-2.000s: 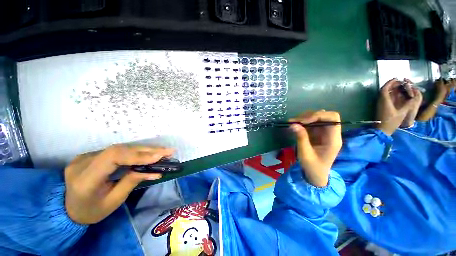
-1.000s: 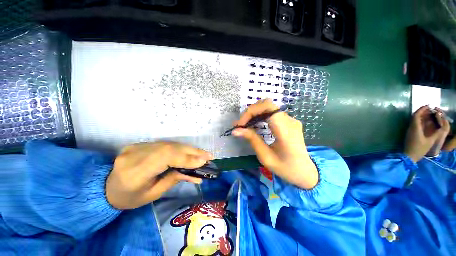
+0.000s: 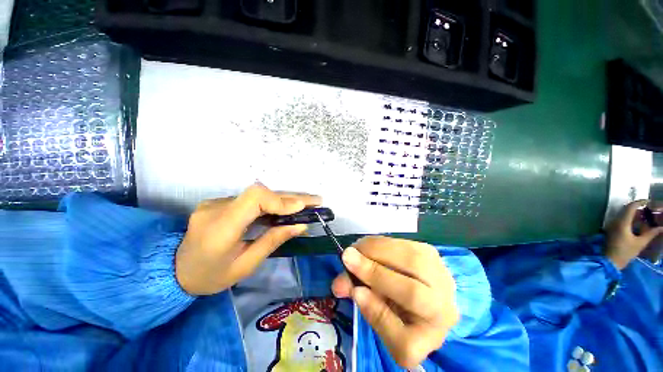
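Note:
My left hand (image 3: 229, 236) grips the end of a glossy black housing (image 3: 305, 216) between thumb and fingers, just over the near edge of the white sheet (image 3: 174, 160). My right hand (image 3: 403, 290) holds dark tweezers (image 3: 333, 236), their tip at the right end of the housing. Whether the tip holds a tiny part is too small to tell. Tiny metal parts (image 3: 312, 131) lie scattered on the sheet. A clear blister tray (image 3: 458, 163) with rows of small black parts (image 3: 396, 152) overlaps the sheet's right end.
A thick black foam tray (image 3: 349, 69) with black housings in some compartments runs along the far side. Spare clear blister trays (image 3: 58, 123) lie at the left. On the right, another worker's hand (image 3: 627, 236) holds a dark piece beside another foam tray (image 3: 636, 109).
My right hand has moved from the blister tray over the sheet, then down to the housing, bringing the tweezer tip to it. My left hand has raised the housing slightly. The view has shifted left.

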